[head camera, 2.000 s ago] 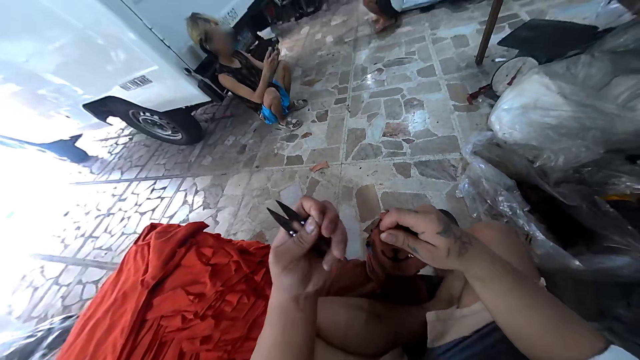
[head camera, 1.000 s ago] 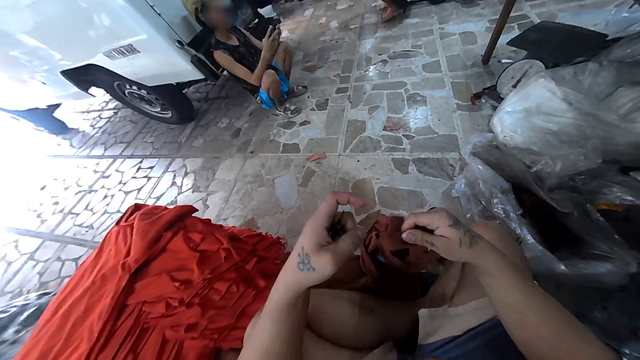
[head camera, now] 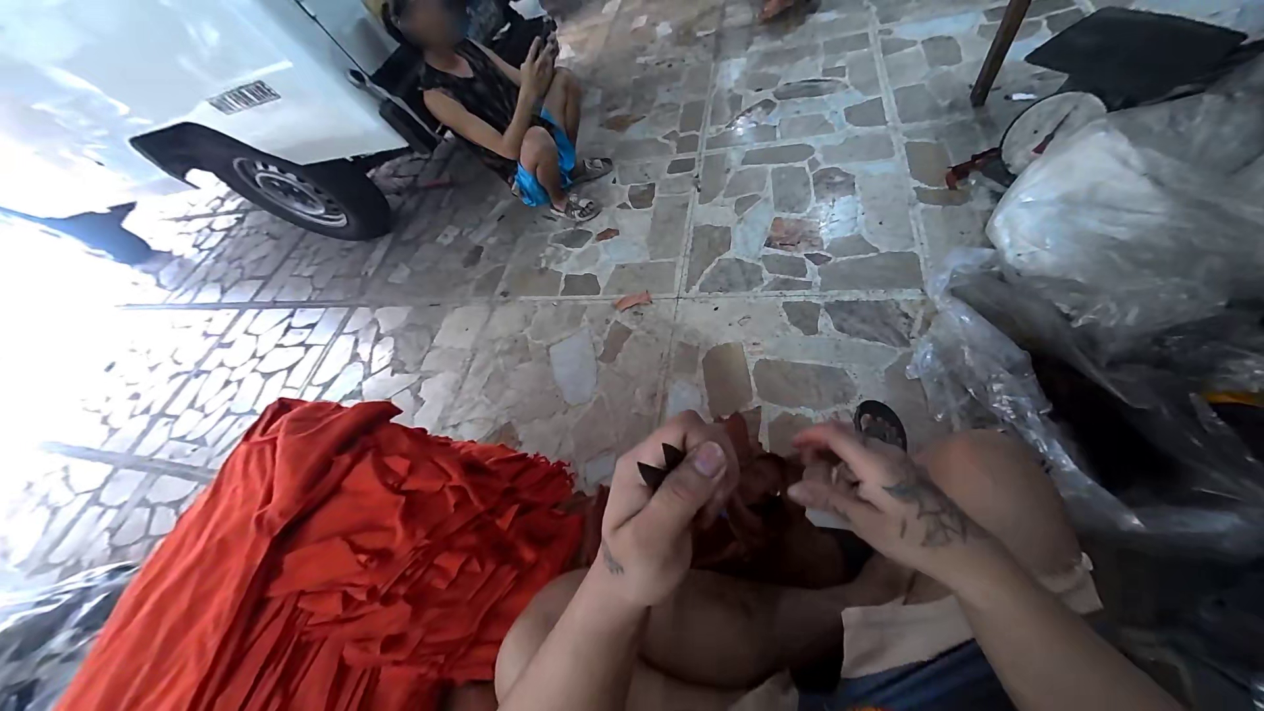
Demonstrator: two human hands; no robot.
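Note:
My left hand (head camera: 671, 494) is closed around small dark snips (head camera: 660, 468); their two pointed blade tips stick out beside the thumb. My right hand (head camera: 854, 484), with bent fingers, is just to the right, over my lap; whether it pinches anything cannot be told. Dark red cloth (head camera: 746, 513) lies between and below both hands, partly hidden by them. A large heap of orange-red cloth (head camera: 415, 553), with many cut strips or folds, spreads over my left side.
A person (head camera: 494, 109) squats beside a white vehicle (head camera: 326, 89) at the upper left. Clear plastic bags (head camera: 1126, 217) and a round dial (head camera: 1052, 128) are on the right. A small orange scrap (head camera: 633, 300) lies on the stone-paved floor (head camera: 800, 380). A sandal (head camera: 880, 423) shows near my knee.
The snips' blades pointed out of my left hand two seconds ago, were hidden one second ago, and their tips show again now. The fingers of my right hand have shifted.

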